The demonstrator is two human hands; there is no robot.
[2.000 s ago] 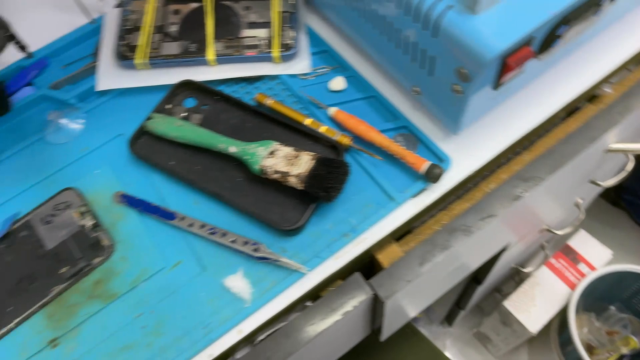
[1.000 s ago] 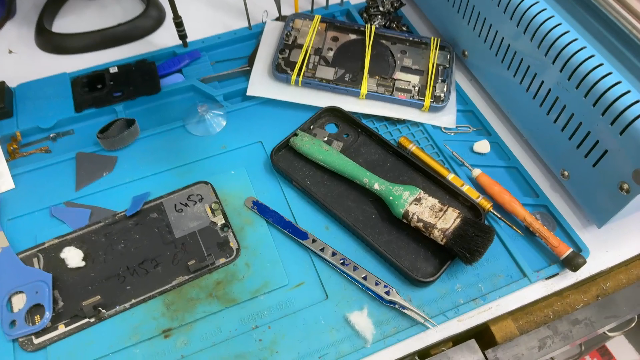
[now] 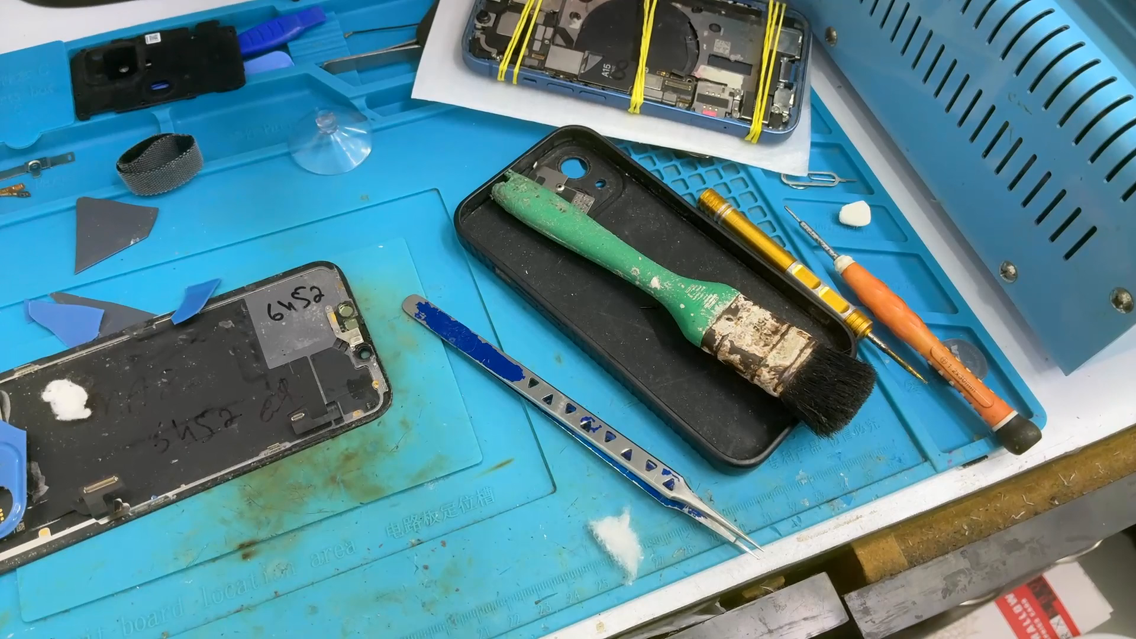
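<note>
Neither of my hands is in view. A green-handled paint brush (image 3: 657, 284) lies across a black phone case (image 3: 612, 319) on the blue silicone repair mat (image 3: 355, 568). Left of the case rest metal tweezers (image 3: 577, 422), tips near the mat's front edge. A phone display assembly (image 3: 204, 382) lies at the left with handwriting and a bit of white cotton (image 3: 67, 399) on it. An opened phone (image 3: 639, 58), bound with yellow bands, sits on white paper (image 3: 497, 102). A yellow screwdriver (image 3: 781, 262) and an orange screwdriver (image 3: 923, 328) lie right of the case.
A blue vented metal housing (image 3: 1003, 133) stands at the right. A suction cup (image 3: 330, 142), a coiled mesh band (image 3: 160, 164), a black phone part (image 3: 158, 67) and a blue pry tool (image 3: 280, 31) lie at the back left. Drawer fronts (image 3: 994, 550) run below the bench edge.
The view has shifted a good deal, and the drawers and bin at the lower right now show less. The objects on the mat have not plainly moved.
</note>
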